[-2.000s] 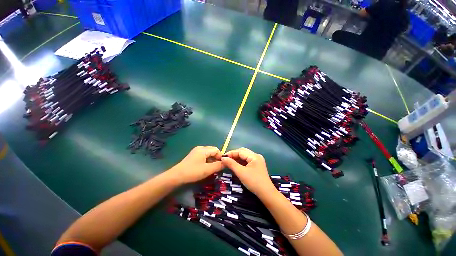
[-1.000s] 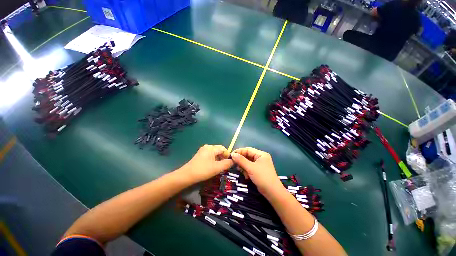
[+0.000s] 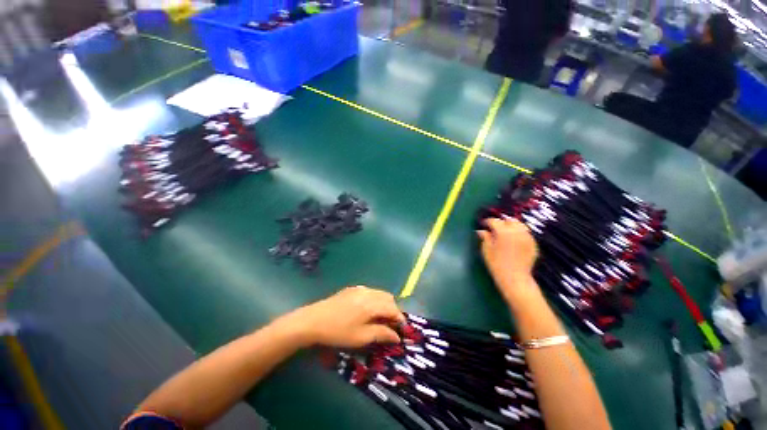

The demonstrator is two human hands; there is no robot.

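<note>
A working bundle of black wire harnesses (image 3: 458,357) with red ends and white bands lies before me. My left hand (image 3: 360,319) is at its left connector ends, fingers curled down; whether it grips one is hidden. My right hand (image 3: 510,250) is at the left edge of the large harness pile (image 3: 589,227), fingertips by the connector ends; I cannot tell whether it holds a harness. A loose heap of small black plastic parts (image 3: 318,228) lies left of centre. Another harness pile (image 3: 193,168) lies at the far left.
A blue bin (image 3: 282,52) with items inside stands at the far edge, beside white paper (image 3: 227,97). At the right are a red stick with a green end (image 3: 691,302), a single harness (image 3: 677,378), plastic bags (image 3: 715,386) and a white power strip (image 3: 747,256). People are behind the table.
My hands have parted from fingertip to fingertip. The left moved down onto the working bundle, the right moved up and right to the large pile. The view has shifted, showing more of the bin.
</note>
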